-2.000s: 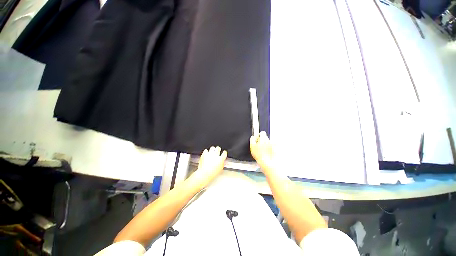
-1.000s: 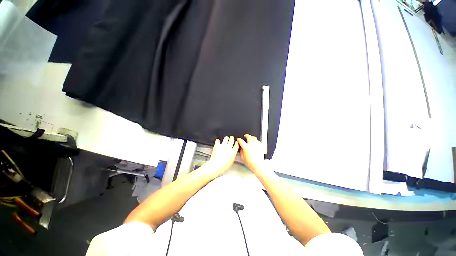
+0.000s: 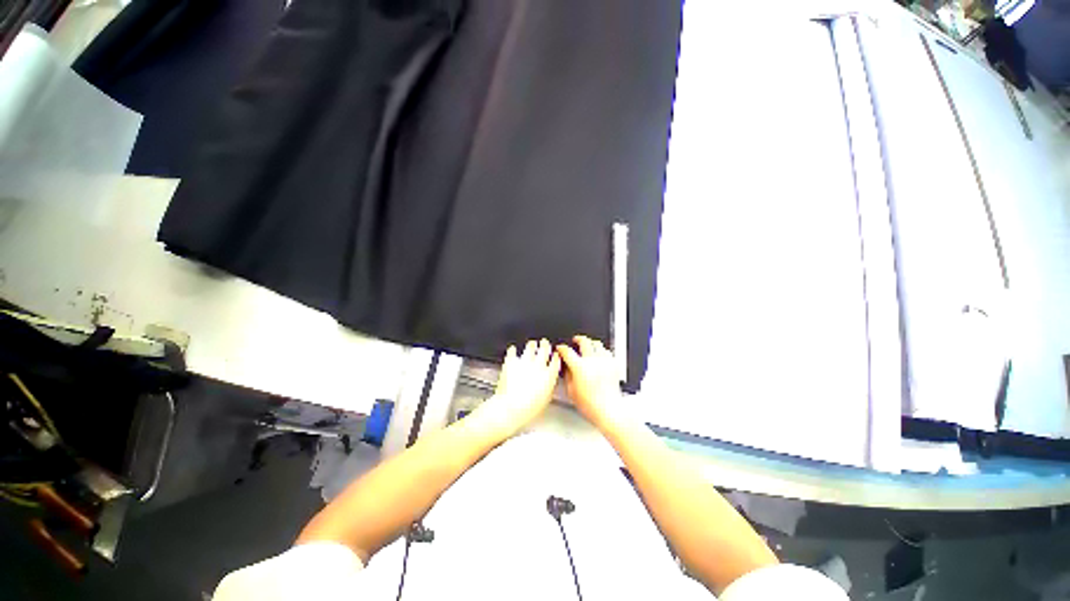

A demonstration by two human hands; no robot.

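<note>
Dark fabric (image 3: 516,176) lies spread at the centre, smooth on its right and folded in ridges on its left. My left hand (image 3: 528,382) and my right hand (image 3: 590,378) are side by side at its near edge, fingers touching the cloth. Whether the fingers pinch the edge cannot be told. A short whitish ruler (image 3: 620,288) lies on the fabric near its right border, its near end beside my right hand. The silver guide rail (image 3: 432,399) sticks out from under the fabric at the table's near edge, left of my left hand.
White paper (image 3: 763,235) lies right of the fabric, with a long white roll or fold (image 3: 874,258) on it. A second white-covered lay (image 3: 956,235) with a dark lower edge is at far right. A blue block (image 3: 378,420) sits beside the rail. Tools lie lower left.
My right hand has left the ruler's near end and moved left beside my left hand at the fabric's near edge. The ruler stays on the fabric. The camera view has shifted.
</note>
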